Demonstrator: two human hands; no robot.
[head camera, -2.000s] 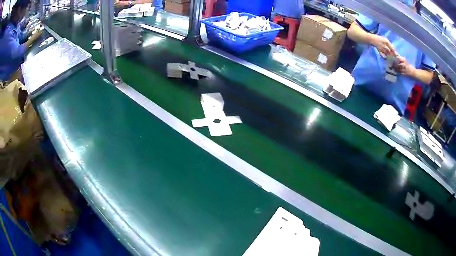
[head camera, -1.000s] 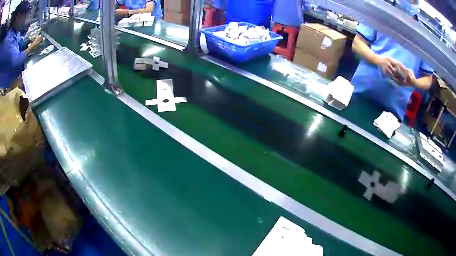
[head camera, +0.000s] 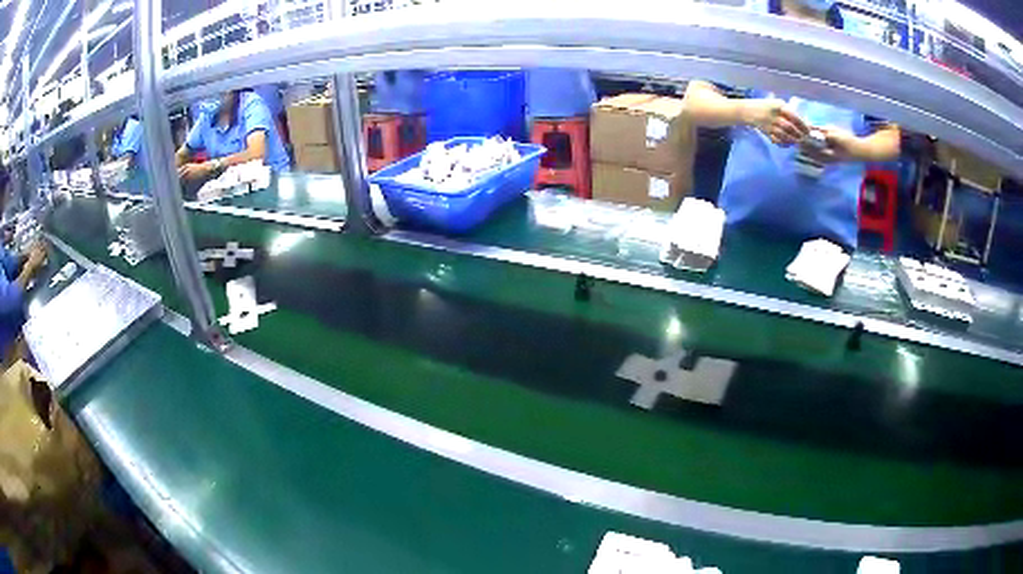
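Note:
Neither my left hand nor my right hand is in the picture. A loose pile of flat white cartons (head camera: 637, 556) lies on the green side worktable (head camera: 337, 482), cut off by the bottom edge. A second small white piece (head camera: 878, 566) shows at the bottom edge farther right. On the conveyor belt (head camera: 482, 392) beyond the metal edge strip (head camera: 449, 441) lies a greyish cross-shaped insert (head camera: 678, 378) with a dark centre hole. Another white cross-shaped insert (head camera: 243, 307) lies farther left, near the post.
A silver-white flat panel (head camera: 90, 323) lies at the far left of the table, above a crumpled brown sack (head camera: 39, 448). A metal post (head camera: 174, 191) stands at the belt's near edge. Across the belt are a blue crate (head camera: 458, 191), white stacks (head camera: 696, 233) and a person (head camera: 791, 168) handling a piece.
The view has tilted up and turned, so the near pile sits lower and a second white piece shows at the bottom. The inserts have moved left along the belt.

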